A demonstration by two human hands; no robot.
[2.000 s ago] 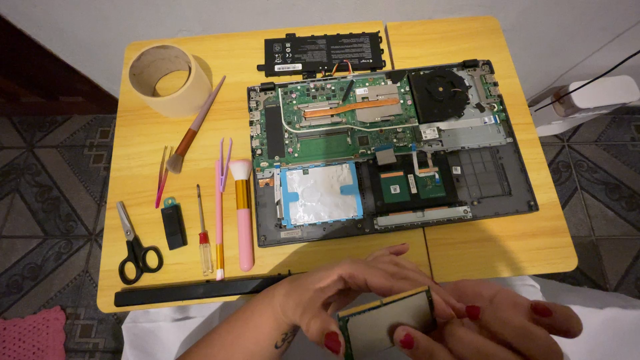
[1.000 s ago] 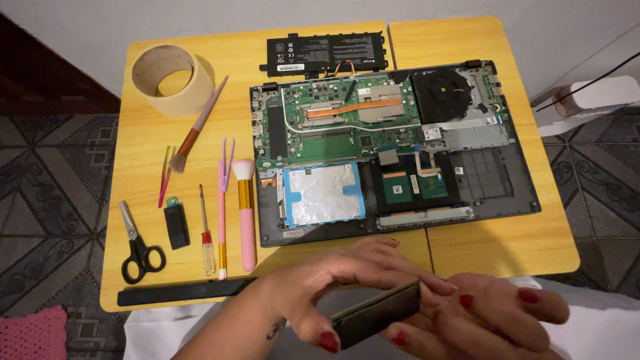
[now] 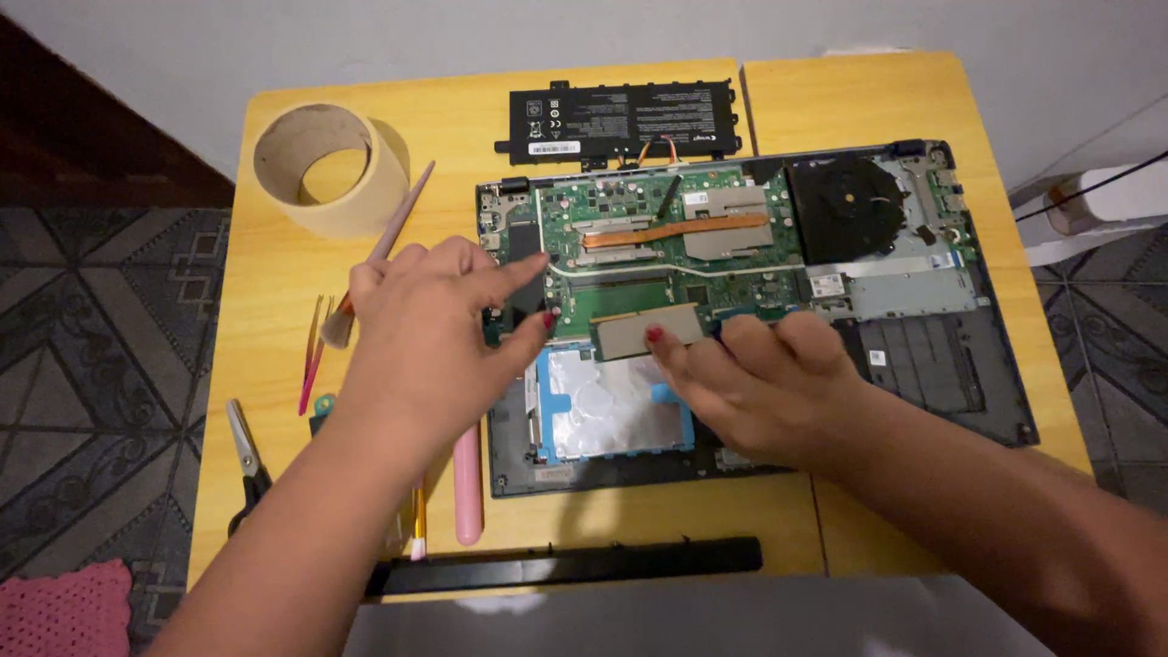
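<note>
An opened laptop base [image 3: 922, 365] lies on the yellow table with its green motherboard [image 3: 620, 196] exposed. Between the thumb and curled fingers of my right hand [image 3: 766, 383] is a RAM module [image 3: 630, 335], tilted just below the memory slot area [image 3: 620, 297]. My left hand [image 3: 438, 319] hovers over the board's left part, thumb and index finger apart, with nothing between them. A silver drive with blue edging [image 3: 616, 411] sits under the module. The battery [image 3: 630, 119] rests beyond the laptop's far edge, near coloured wires.
Left of the laptop are a tape roll [image 3: 351, 196], a brush [image 3: 401, 214], tweezers [image 3: 312, 365], scissors [image 3: 245, 447] and a pink-handled brush [image 3: 468, 493], partly behind my left arm. A black plastic strip [image 3: 584, 564] runs along the near edge. The fan [image 3: 844, 205] is at the laptop's upper right.
Both hands have moved from the table's near edge up over the laptop. The module was in my left hand and is now in my right.
</note>
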